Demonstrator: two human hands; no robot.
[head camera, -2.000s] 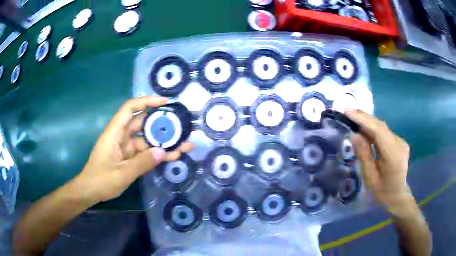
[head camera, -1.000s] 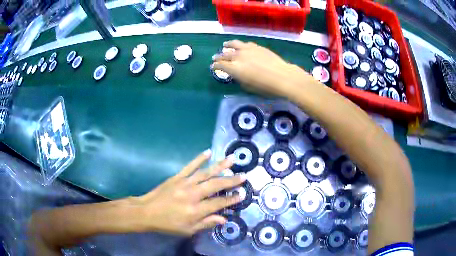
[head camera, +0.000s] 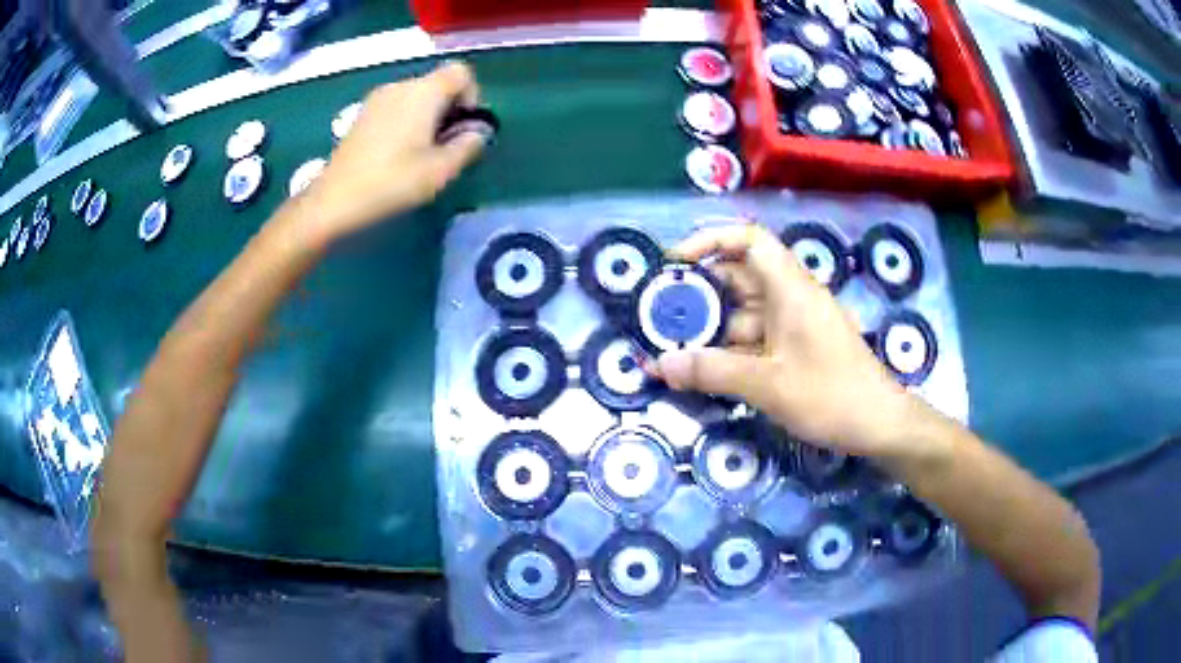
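The clear blister tray (head camera: 460, 427) lies in front of me, with black-rimmed discs in most of its round pockets. One pocket in the third row (head camera: 631, 470) looks bright and has no black rim. My right hand (head camera: 790, 343) holds a speaker driver (head camera: 680, 308) with a blue centre and pale ring, face up above the tray's upper middle, hiding pockets behind it. My left hand (head camera: 404, 145) is over the green belt beyond the tray's upper left and grips a dark disc (head camera: 469, 126) seen nearly edge-on.
Loose discs (head camera: 244, 179) lie on the green belt at left. Several red-centred discs (head camera: 707, 114) form a column beside the right red bin (head camera: 881, 166), heaped with discs. A far red bin (head camera: 531, 16) stands beyond the rail. A small clear tray (head camera: 65, 421) lies at far left.
The view has shifted. My left hand has moved from the tray to the belt and gripped a disc. My right hand has come back from the belt with a disc. The red-centred column shows one more disc.
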